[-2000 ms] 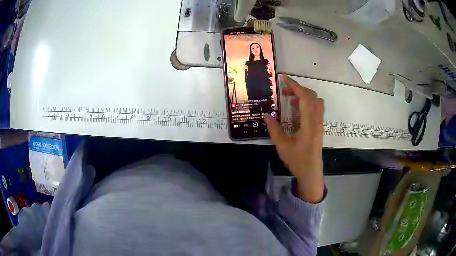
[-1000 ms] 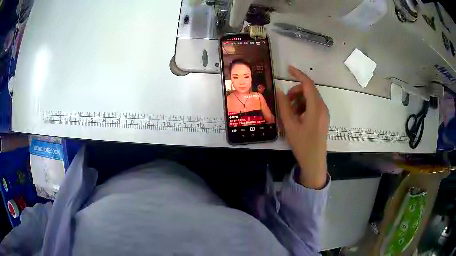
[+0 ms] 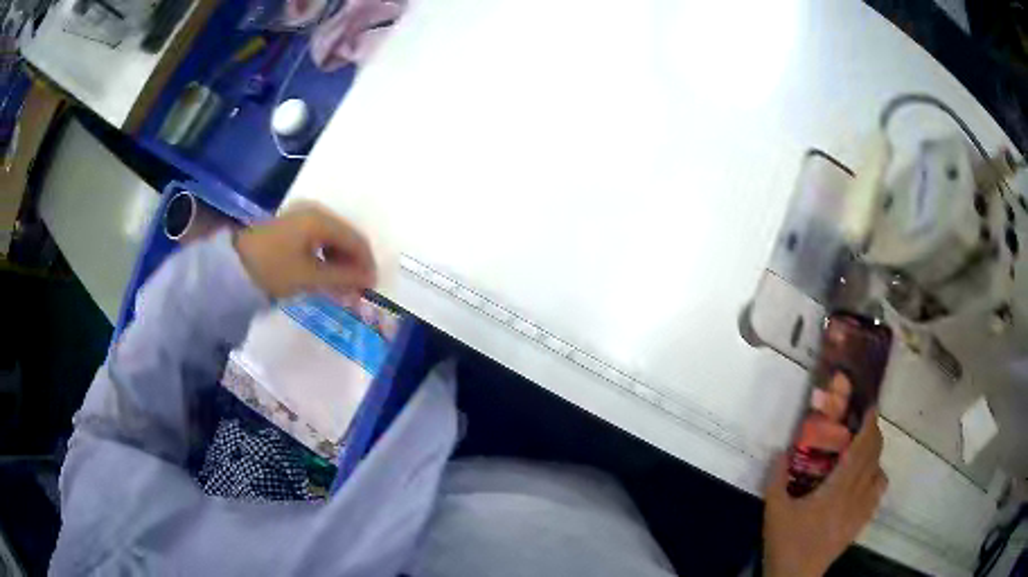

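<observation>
The smartphone [image 3: 840, 400], its screen lit, is at the right beside the sewing machine's needle plate. My right hand [image 3: 829, 502] is around its lower end, thumb at the left edge and fingers at the right edge. My left hand [image 3: 307, 250] is blurred, over the rim of the blue bin beside the table's left front corner. Its fingers are curled, and whether it holds anything cannot be told.
The machine head [image 3: 936, 209] stands at the right on the white table [image 3: 564, 169]. The blue bin [image 3: 389, 389] holds a white-and-blue notebook [image 3: 299, 361] and checked cloth [image 3: 250, 460]. A blue tray [image 3: 254, 152] holds a white round item [image 3: 290, 116] and pink fabric [image 3: 352, 32].
The view has swung left, bringing the bin, the tray and my left hand into the picture. My right hand, earlier beside the phone, is now around its lower end.
</observation>
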